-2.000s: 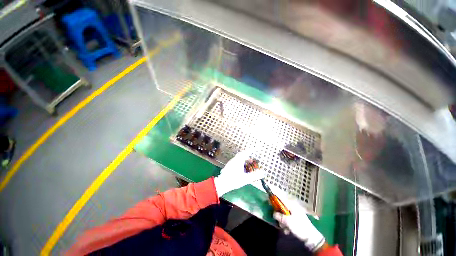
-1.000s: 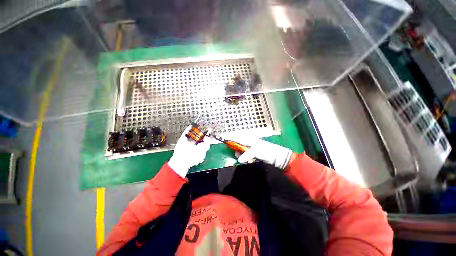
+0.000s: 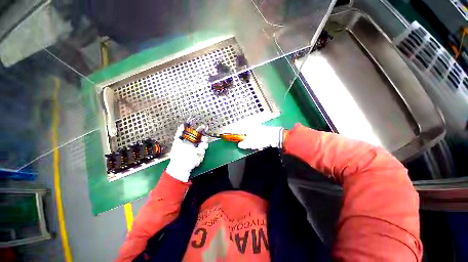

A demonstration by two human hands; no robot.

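Note:
My left hand (image 3: 186, 156), in a white glove, holds a wound coil (image 3: 191, 134) with copper-orange windings over the near edge of the perforated tray (image 3: 169, 82). My right hand (image 3: 262, 138), also white-gloved, holds the orange-handled cutters (image 3: 233, 137). Their dark jaws point left and reach the coil's right side; whether they touch it I cannot tell. A row of coils (image 3: 134, 152) stands at the tray's near left. A loose cluster of coils (image 3: 222, 84) lies at the far right, partly behind the clear hood.
A clear plastic hood (image 3: 256, 67) hangs over the far part of the tray. The tray lies on a green bench top (image 3: 120, 189). A deep steel pan (image 3: 369, 77) stands at the right, with dark pieces at its far end. A pale rod (image 3: 109, 110) lies along the tray's left rim.
The view has turned and shifted, showing more of the steel pan. Both hands stay close together, with the coil and cutters still held. The cutters now lie more level.

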